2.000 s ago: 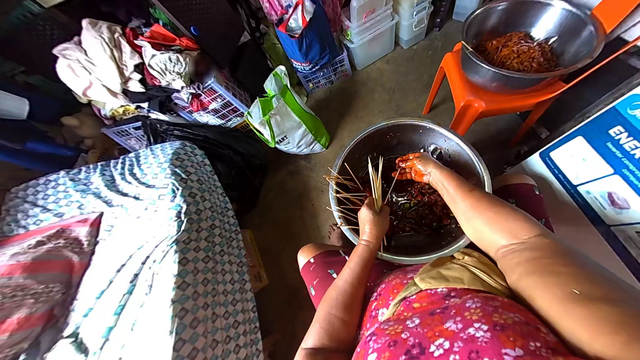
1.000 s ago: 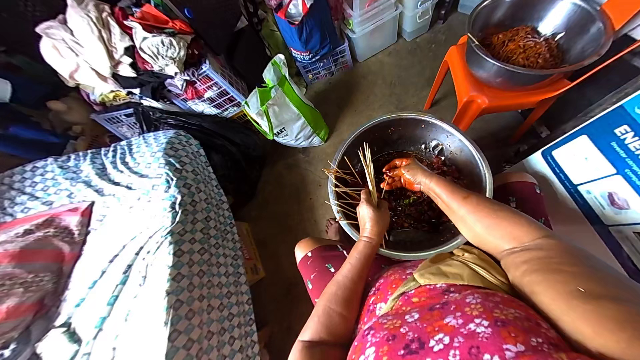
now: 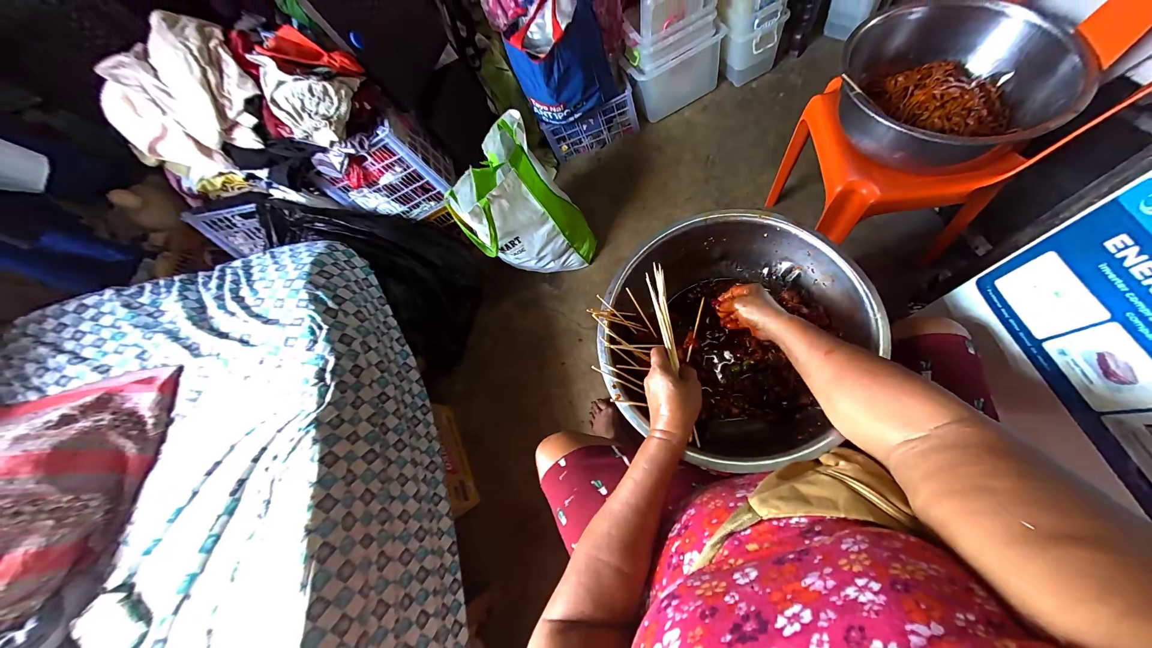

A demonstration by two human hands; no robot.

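Observation:
My left hand (image 3: 673, 393) grips a bundle of thin wooden skewers (image 3: 662, 310) that point up and away, at the left side of a large steel basin (image 3: 855, 270). More sticks (image 3: 621, 351) lean on the basin's left rim. My right hand (image 3: 749, 309), its fingers coated red, reaches down into the dark marinade and reddish pieces, probably meat (image 3: 756, 369). Its fingertips are partly hidden, so whether they hold a piece is unclear. One skewer with something red low on it stands between the hands.
A second steel basin (image 3: 1062, 67) with reddish food strips sits on an orange plastic chair (image 3: 886, 193). A green and white bag (image 3: 540, 216) stands beyond the basin. A bed with a patterned sheet (image 3: 378, 432) is at left; a printed panel (image 3: 1062, 297) is at right.
My right hand has moved away from the skewers in my left hand, to the right and over the food. My left hand keeps its grip on the bundle.

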